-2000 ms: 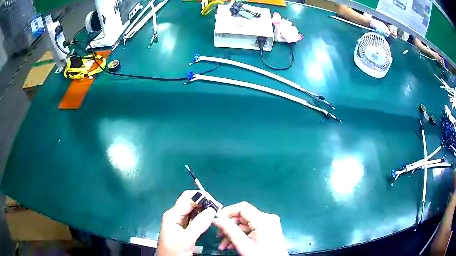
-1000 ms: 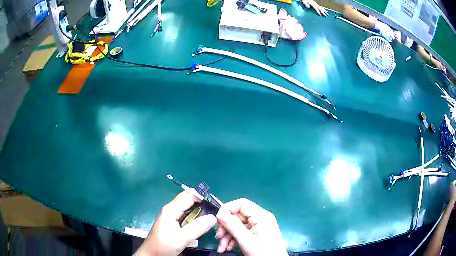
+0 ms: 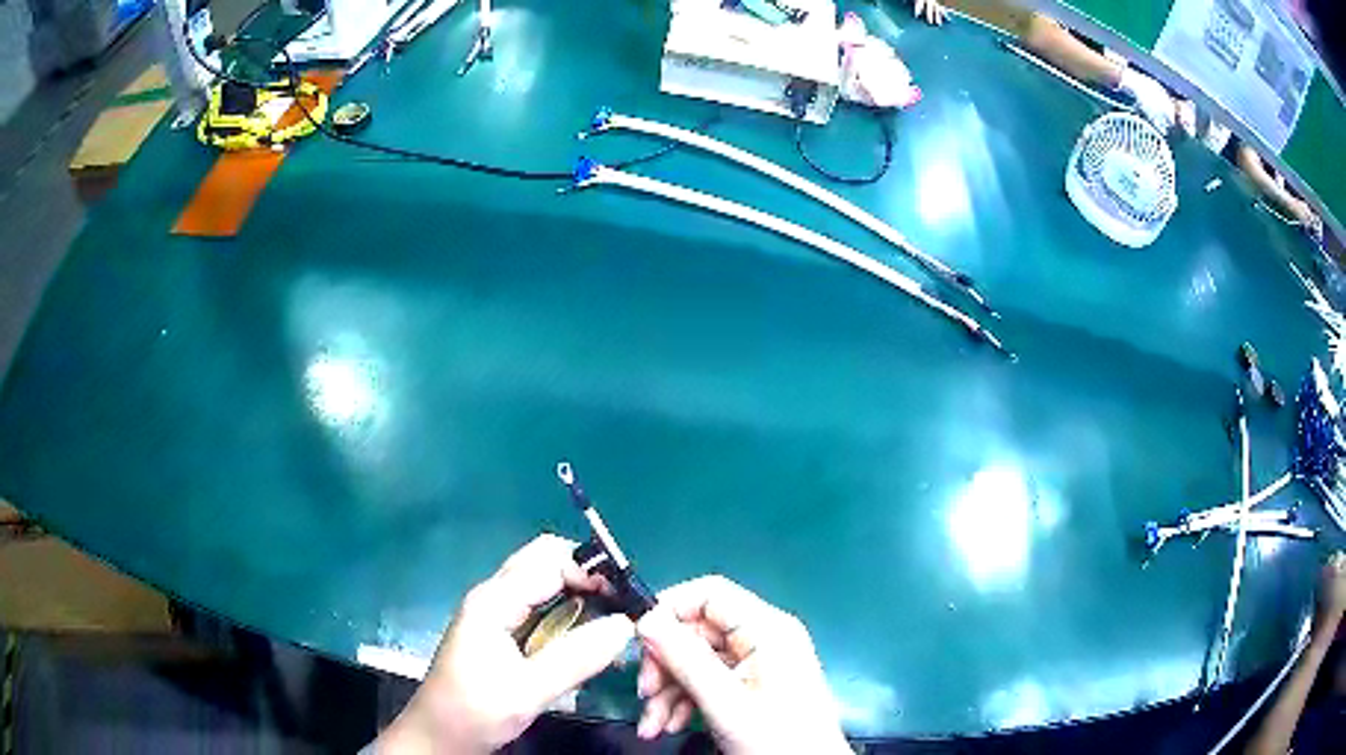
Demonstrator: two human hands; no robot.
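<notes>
A cable assembly (image 3: 602,534) points up and left from between my hands, with a silver ring terminal at its tip and a dark band behind it. My left hand (image 3: 517,642) holds the black tape roll (image 3: 555,625), its tan core showing, against the cable. My right hand (image 3: 731,664) pinches the dark part of the cable with thumb and finger. The rest of the cable is hidden by my hands.
Two white cables (image 3: 782,218) lie across the green table (image 3: 664,398). Behind are a white box (image 3: 750,62) and a fan (image 3: 1122,177). A yellow item (image 3: 263,115) is at left. Crossed harnesses (image 3: 1240,519) and a person's arm (image 3: 1306,686) are at right.
The cable tip has swung upward and right, and now stands steeper. The tape roll has turned in my left hand. The view has shifted slightly.
</notes>
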